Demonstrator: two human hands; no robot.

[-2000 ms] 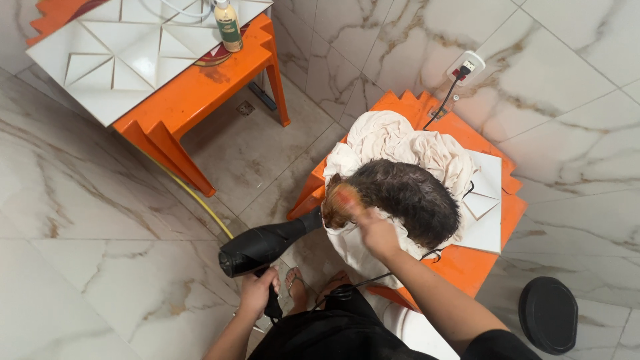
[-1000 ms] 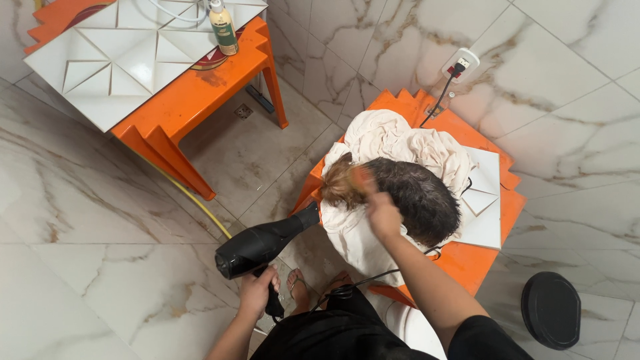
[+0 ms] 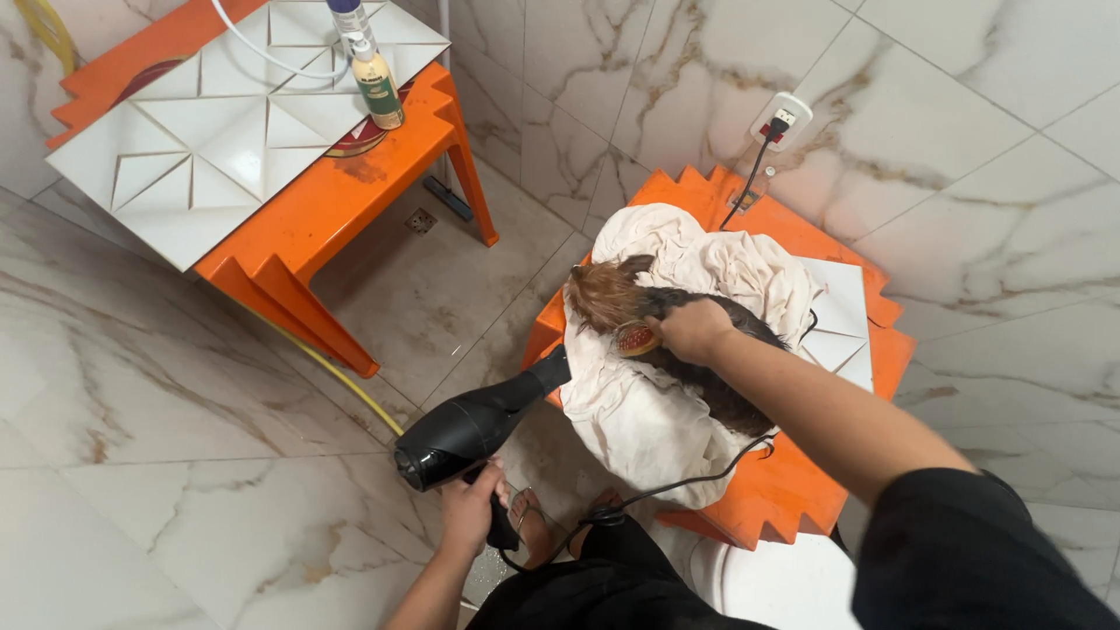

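Observation:
My left hand (image 3: pixel 472 507) grips the handle of a black hair dryer (image 3: pixel 468 429), its nozzle pointing up and right at the near side of a small dog. The dog (image 3: pixel 604 297) has a brown head and a dark, wet-looking back, and lies on a crumpled off-white cloth (image 3: pixel 647 420). In my right hand (image 3: pixel 696 332) is an oval brush (image 3: pixel 636 339) with a reddish pad, held against the dog just behind its head. My right hand and forearm hide part of the dog's back. The cloth covers much of an orange plastic table (image 3: pixel 796 481).
The dryer's black cord (image 3: pixel 682 484) crosses the cloth's near edge. A plug sits in a wall outlet (image 3: pixel 781 121). At left stands another orange table (image 3: pixel 324 236) with white tiles and a pump bottle (image 3: pixel 376 83). A yellow hose (image 3: pixel 341 372) and a white bucket (image 3: pixel 779 582) are nearby.
The dog's head was partly behind my right hand and brush two seconds ago; now it shows, raised and facing left. The brush has moved down toward its neck. The dryer stays in my left hand.

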